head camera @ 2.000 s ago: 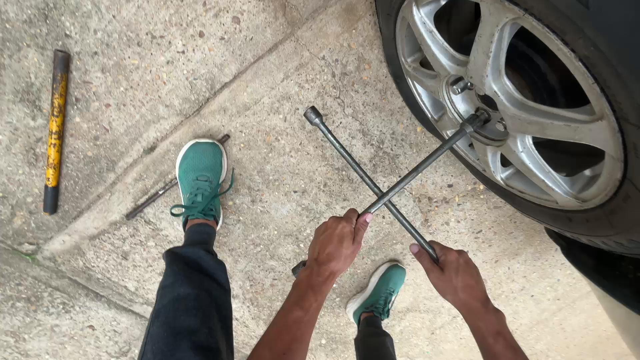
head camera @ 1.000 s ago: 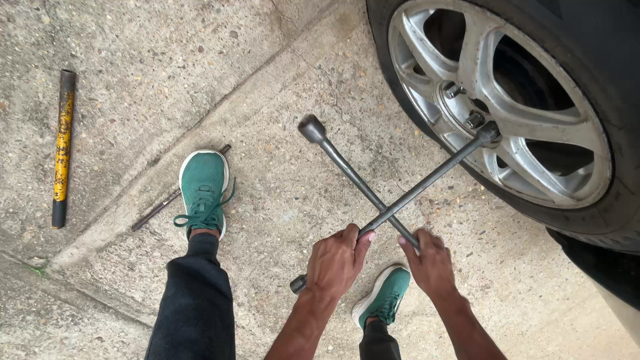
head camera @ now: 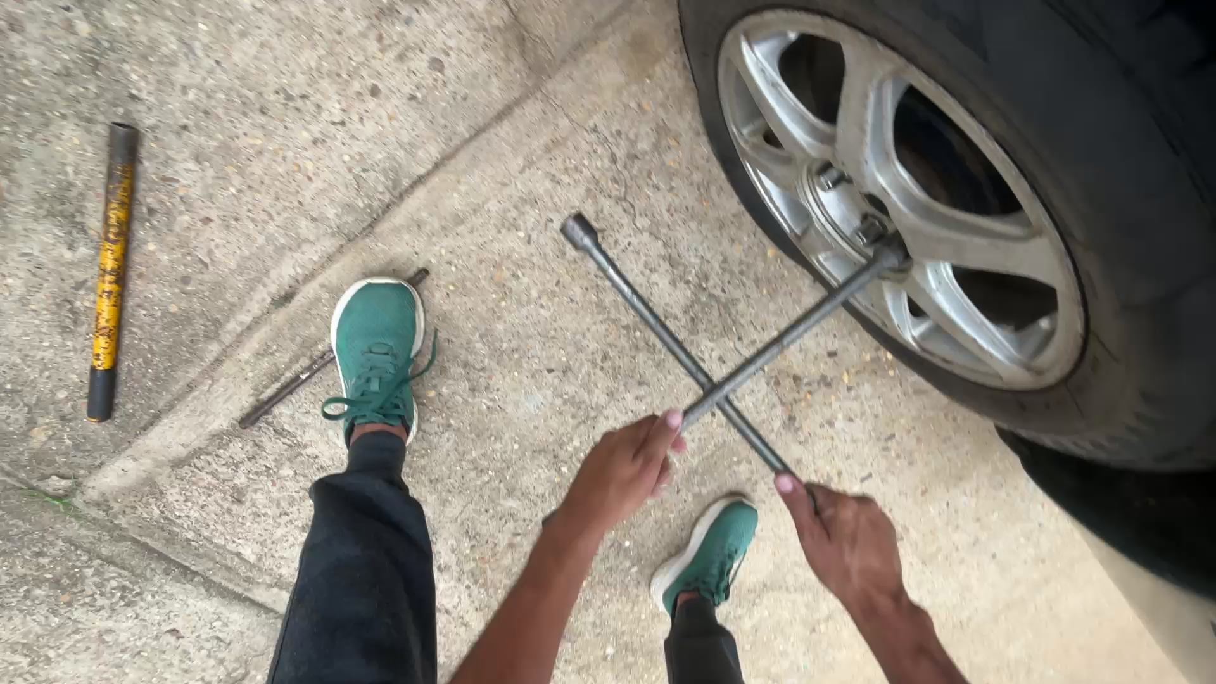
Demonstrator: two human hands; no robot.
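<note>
A four-way lug wrench (head camera: 655,323) of grey metal reaches from my hands to the wheel. Its far socket meets a lug position near the hub of the silver alloy wheel (head camera: 869,142), beside other exposed lug nuts (head camera: 869,229). My left hand (head camera: 622,467) is closed around the near arm of the wrench, below the crossing. My right hand (head camera: 845,537) grips the lower right arm, whose end is hidden in it. The upper left arm points away over the concrete with its socket free.
A black tube with a worn yellow band (head camera: 112,275) lies on the concrete at the far left. One green shoe (head camera: 378,332) stands over a thin dark metal rod (head camera: 285,388); the other (head camera: 712,551) is between my forearms. The rubber tire (head camera: 1140,332) fills the right side.
The wrench has turned a little about the arm fitted at the wheel. Both hands have kept hold of it, and my right hand has shifted with its arm.
</note>
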